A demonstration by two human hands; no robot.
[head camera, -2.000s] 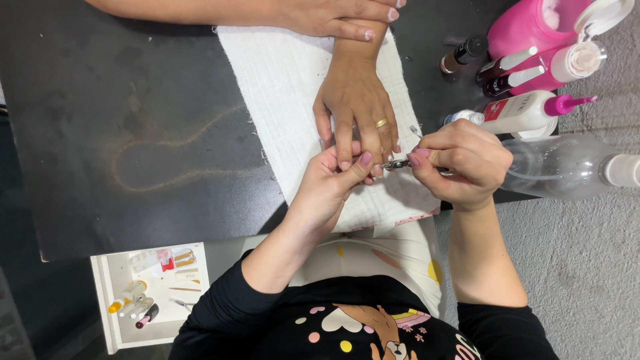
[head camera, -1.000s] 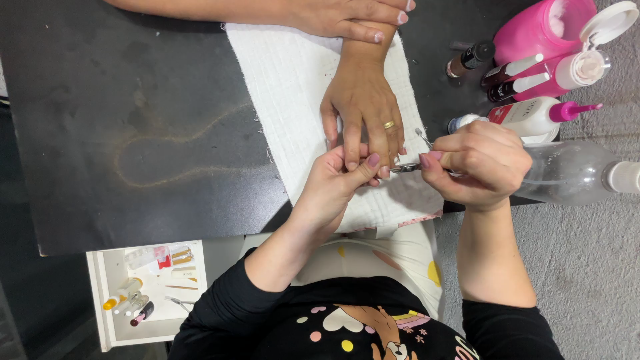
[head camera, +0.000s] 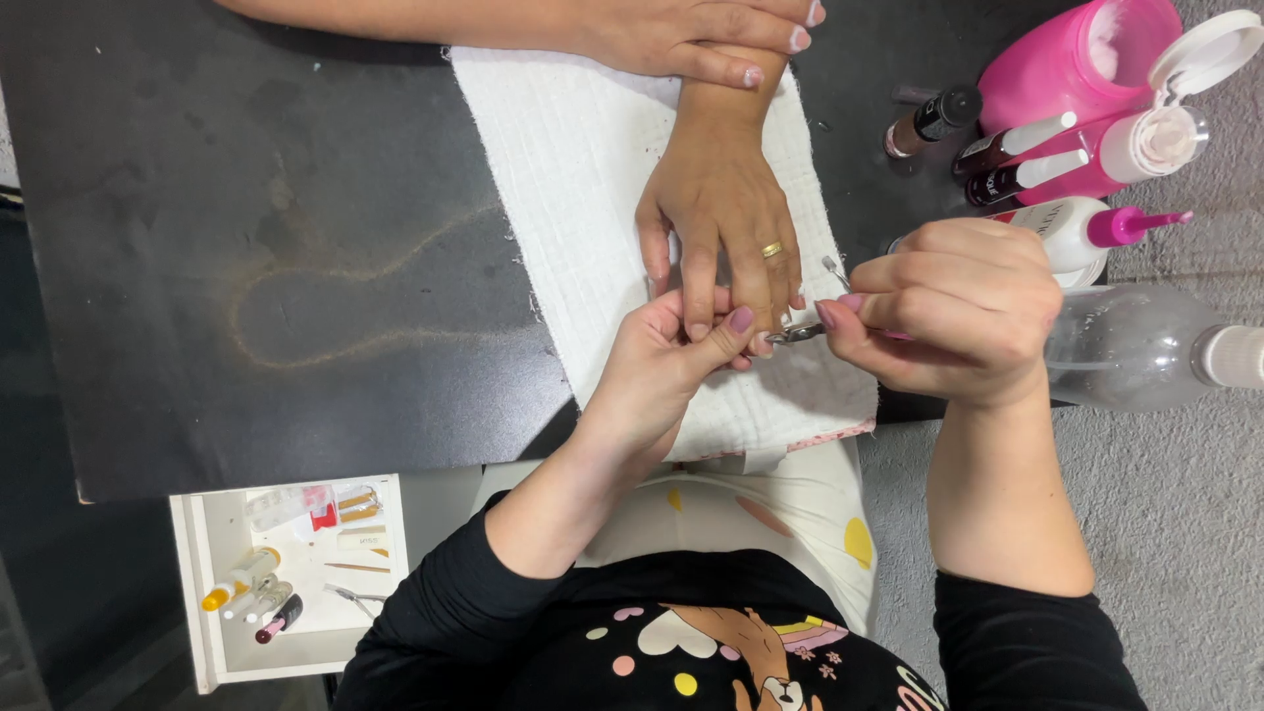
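My left hand (head camera: pixel 671 360) holds a finger of another person's hand (head camera: pixel 726 212) between thumb and fingers. That hand wears a gold ring (head camera: pixel 772 250) and lies palm down on a white cloth (head camera: pixel 583 178). My right hand (head camera: pixel 953 306) grips metal cuticle nippers (head camera: pixel 798 334), whose tip is at the nail of the held finger. Their handles are mostly hidden in my fist. A slim metal tool (head camera: pixel 835 272) lies on the cloth beside my right hand, its other end hidden. The person's other hand (head camera: pixel 716 44) rests across the wrist.
Right on the black table (head camera: pixel 385 197) stand nail polish bottles (head camera: pixel 933 120), a pink container with white cotton (head camera: pixel 1062 69), a pink-tipped white bottle (head camera: pixel 1071 232) and a clear bottle (head camera: pixel 1136 346). A white drawer (head camera: pixel 286 667) at lower left holds small bottles, sticks and another metal tool (head camera: pixel 351 597).
The nippers' tip has stayed around the same fingertip, with my left hand still holding the finger. The view has shifted slightly.
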